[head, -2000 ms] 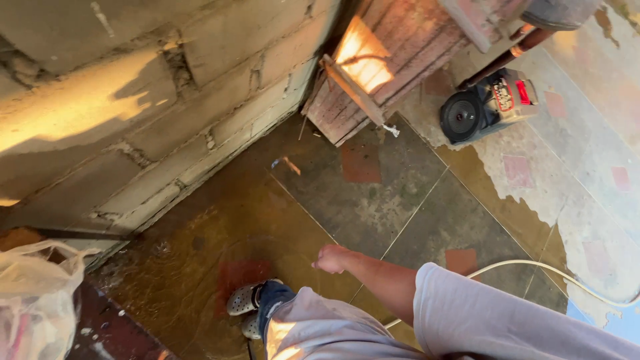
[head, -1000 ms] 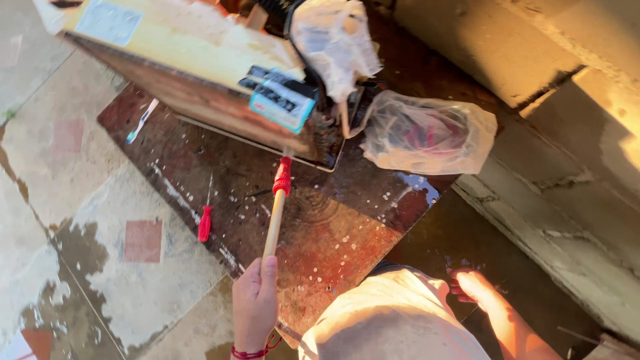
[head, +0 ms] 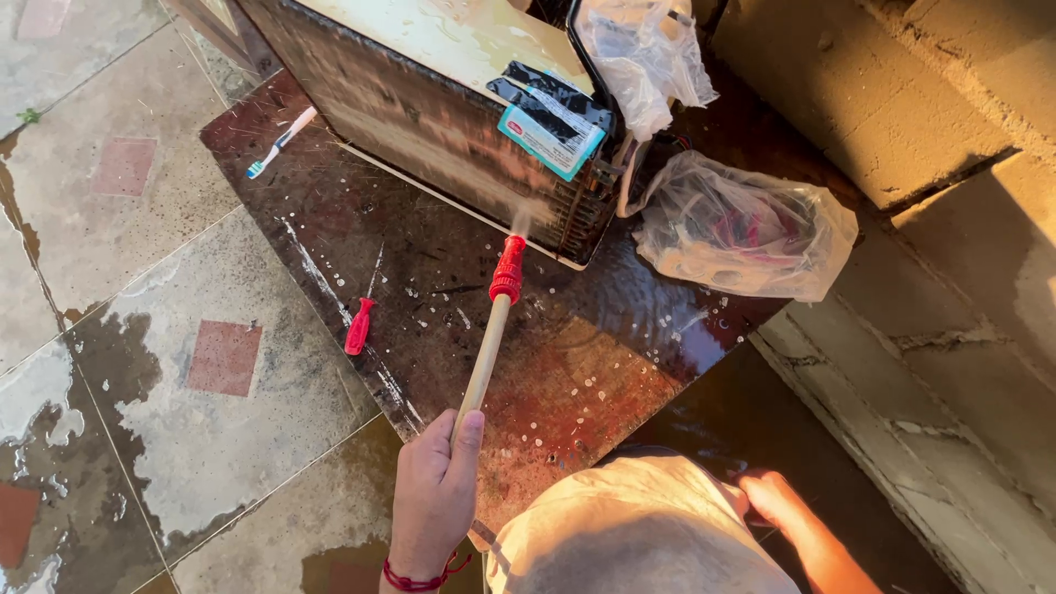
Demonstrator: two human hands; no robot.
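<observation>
My left hand, with a red cord bracelet at its wrist, grips a beige hose that ends in a red spray nozzle. Water sprays from the nozzle onto the finned coil of an appliance, which seems to be an air conditioner unit, standing on a wet dark board. Taped to the unit's corner is a blue and white packet. My right hand hangs low beside my shirt; its fingers are partly hidden, and whether it holds anything cannot be told.
On the board lie a red-handled screwdriver, a toothbrush and a clear plastic bag with pink contents. Another plastic bag covers part of the unit. A block wall rises at the right; wet floor tiles spread at the left.
The view has swung from the wall and floor to the board and the unit. Since one second ago, my left hand keeps hold of the hose, its spray still meeting the unit's coil.
</observation>
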